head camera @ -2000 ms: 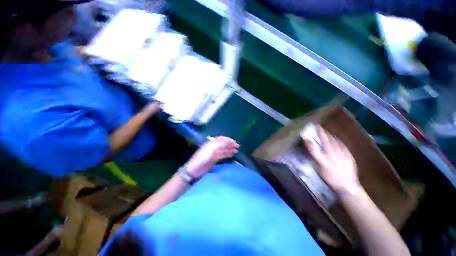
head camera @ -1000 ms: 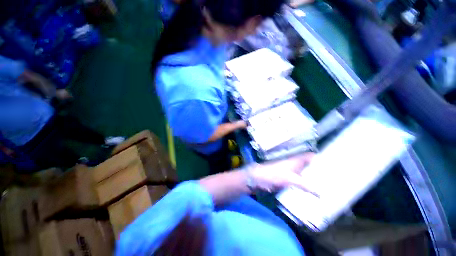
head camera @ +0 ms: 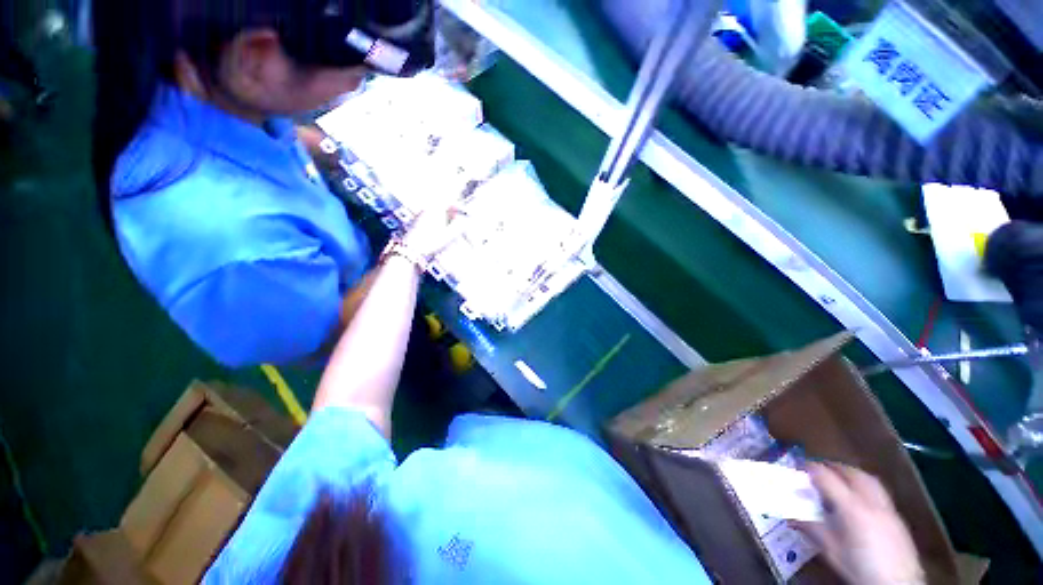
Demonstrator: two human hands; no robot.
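Observation:
White retail boxes (head camera: pixel 515 246) lie in overlapping stacks on the green bench, with small tabs along the near edge. My left hand (head camera: pixel 426 238) is on the stack's near side; its fingers blend into the bright packs, so its grip is unclear. An open brown shipping carton (head camera: pixel 732 394) stands at the lower right, flaps up. My right hand (head camera: pixel 860 517), blurred, is inside it with its fingers closed at the end of a white retail box (head camera: pixel 769 491). Other packs show below that one.
A co-worker in a blue shirt (head camera: pixel 229 246) stands at the left beside the stacks. Open brown cartons (head camera: pixel 183 497) are on the floor at lower left. A metal post (head camera: pixel 629 143), metal-edged line (head camera: pixel 743 211), grey ribbed duct (head camera: pixel 801 123) and hanging sign (head camera: pixel 915 71) are beyond.
The large white pack under my left hand a second ago is gone from there. My left hand has reached onto the stacks. My right hand and the carton interior have come into view.

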